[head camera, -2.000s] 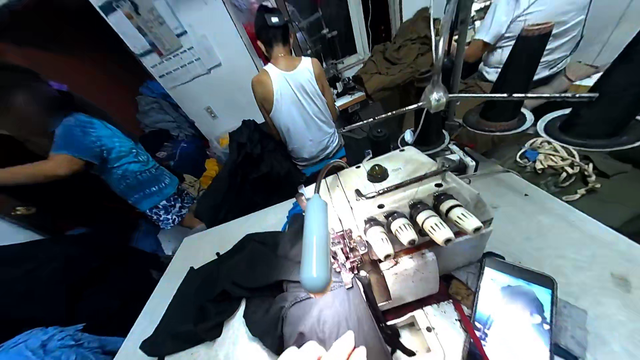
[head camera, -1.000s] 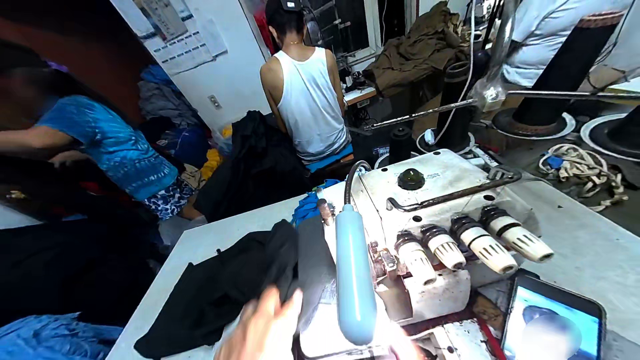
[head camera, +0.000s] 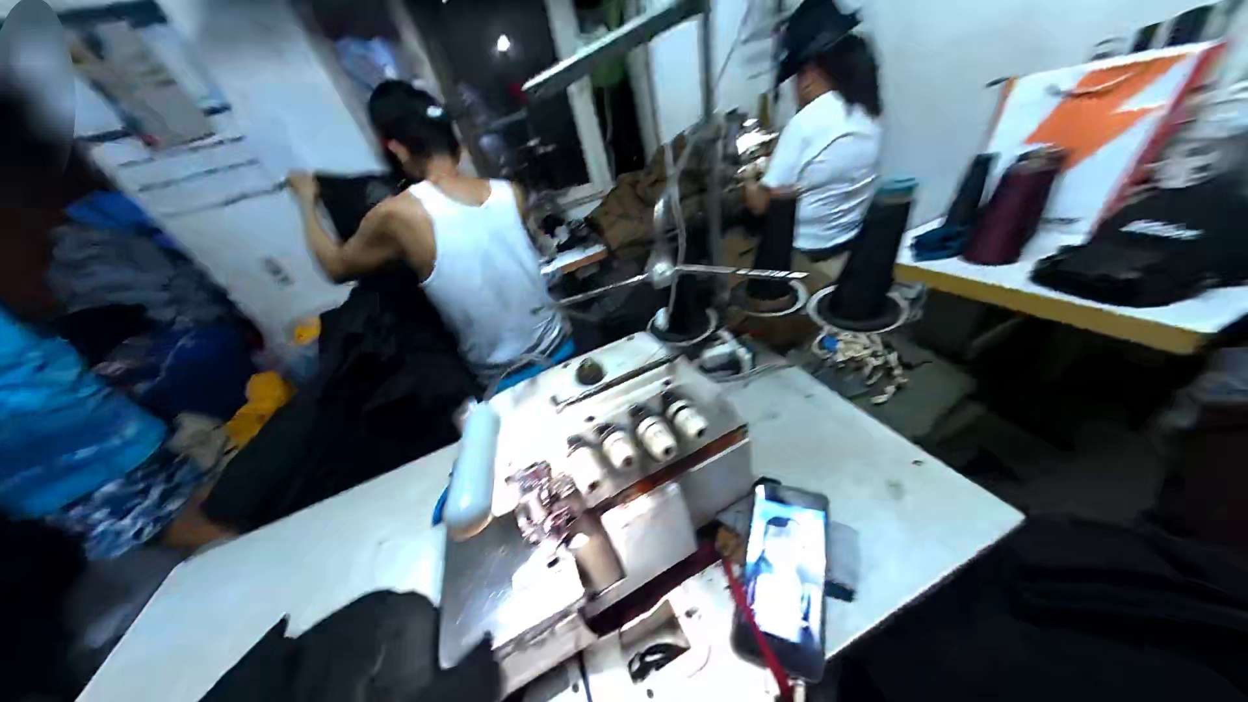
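Neither of my hands shows in the head view now. A white overlock sewing machine (head camera: 624, 429) stands on the pale table, with several tension dials along its front. A light blue rounded lamp (head camera: 473, 468) stands at its left, and its metal work plate (head camera: 507, 575) has no cloth on it. Black fabric (head camera: 361, 653) lies at the bottom edge, left of the machine and partly out of view. A smartphone (head camera: 785, 575) with a lit screen rests at the machine's right side.
A person in a white tank top (head camera: 478, 263) holds up dark cloth beyond the table. Another person in blue (head camera: 58, 419) is at the left, and one in a white shirt (head camera: 829, 166) farther back. Black thread cones (head camera: 873, 258) stand behind the machine. A yellow-edged table (head camera: 1063, 307) is at right.
The view has swung right. My hand, seen by the machine one second ago, is out of view. The dark fabric no longer lies at the machine's needle area. The person in the tank top has raised an arm.
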